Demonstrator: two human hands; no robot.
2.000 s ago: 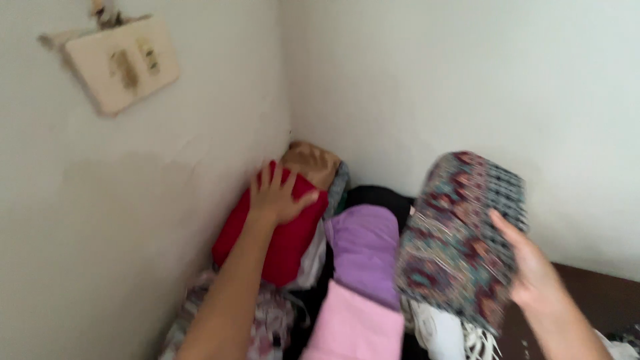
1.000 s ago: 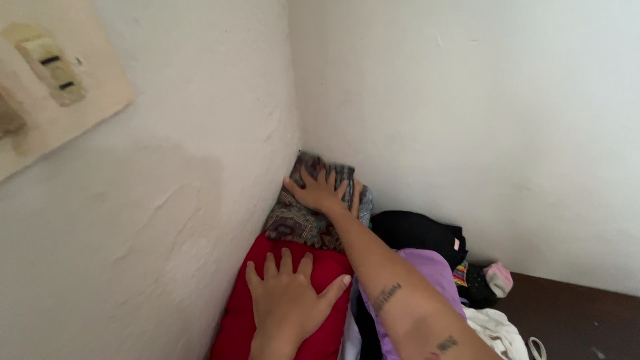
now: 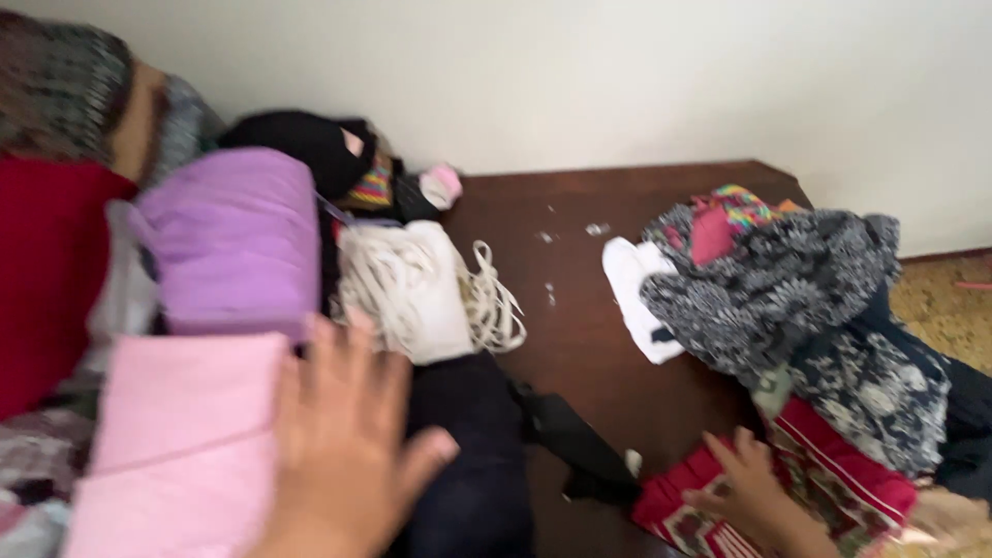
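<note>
My left hand (image 3: 345, 442), blurred and with fingers spread, is over the right edge of a folded pink cloth (image 3: 182, 442), beside dark folded fabric (image 3: 469, 457). Whether it touches them is unclear. A folded purple cloth (image 3: 232, 240) lies behind the pink one, and a white folded garment with cords (image 3: 411, 294) is to its right. At the lower right my right hand (image 3: 740, 484) has its fingers apart over a red patterned cloth (image 3: 841, 465); contact cannot be told.
Folded red cloth (image 3: 46, 271) and a patterned cloth (image 3: 58, 85) are stacked at the left. Black fabric (image 3: 302, 151) lies by the wall. On the brown wooden surface (image 3: 542, 263), a loose heap of dark floral cloth (image 3: 759, 279) and a white cloth (image 3: 639, 302) lie at the right.
The patterned cloth, in my right hand two seconds ago, now lies on the left stack. Both hands have left that stack. The view has swung right.
</note>
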